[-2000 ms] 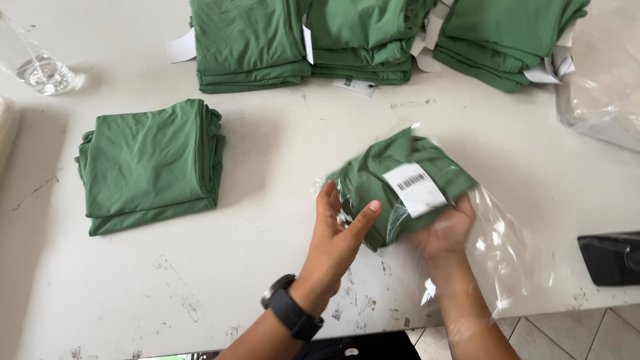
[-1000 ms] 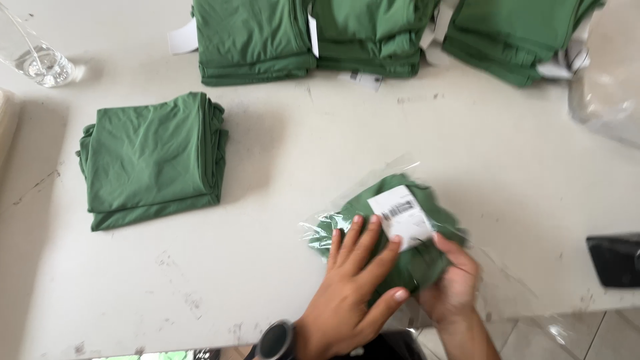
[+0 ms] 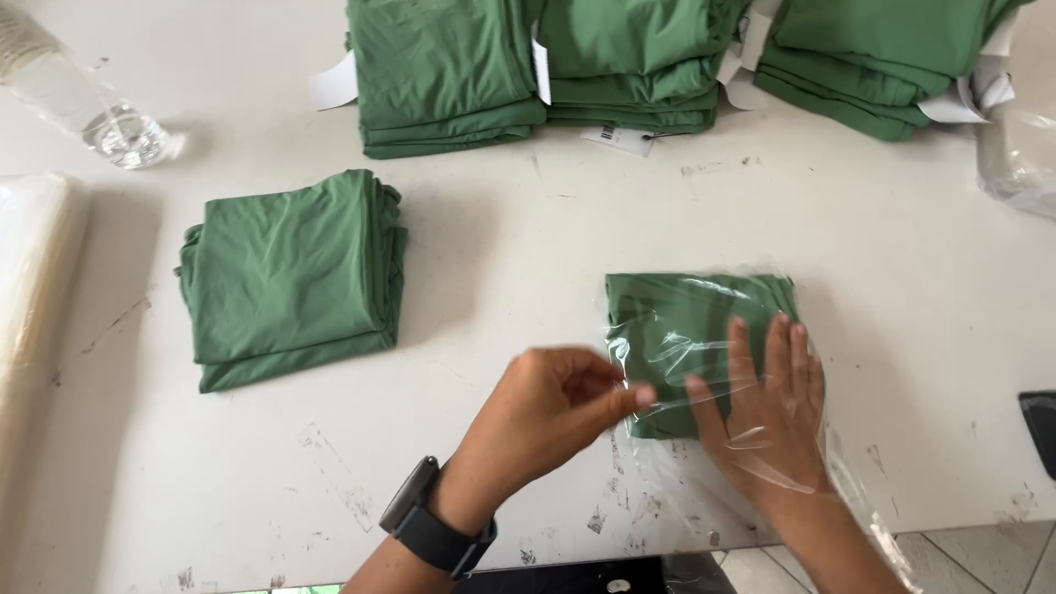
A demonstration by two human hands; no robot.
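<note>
A folded green garment (image 3: 660, 322) lies flat inside a clear plastic bag (image 3: 685, 487) near the table's front edge. My right hand (image 3: 767, 412) is inside the bag, fingers spread over the garment's right part. At the garment's left side, my left hand (image 3: 569, 404), with a dark watch on its wrist, has thumb and fingertips close together at the bag's edge; whether they pinch the film I cannot tell. Farther left sits a stack of folded green garments (image 3: 285, 272).
Along the back are several stacks of green garments (image 3: 445, 74) with white tags (image 3: 619, 139). A clear bottle (image 3: 124, 136) lies back left, plastic-wrapped material (image 3: 33, 330) at the left edge, a clear plastic bundle (image 3: 1019, 157) back right, and a black object (image 3: 1041, 429) at the right edge.
The bagged garment now lies flat, and its white barcode tag no longer shows. My right hand has moved from the garment's edge to over it, inside the bag. My left hand has moved off its top to the left side.
</note>
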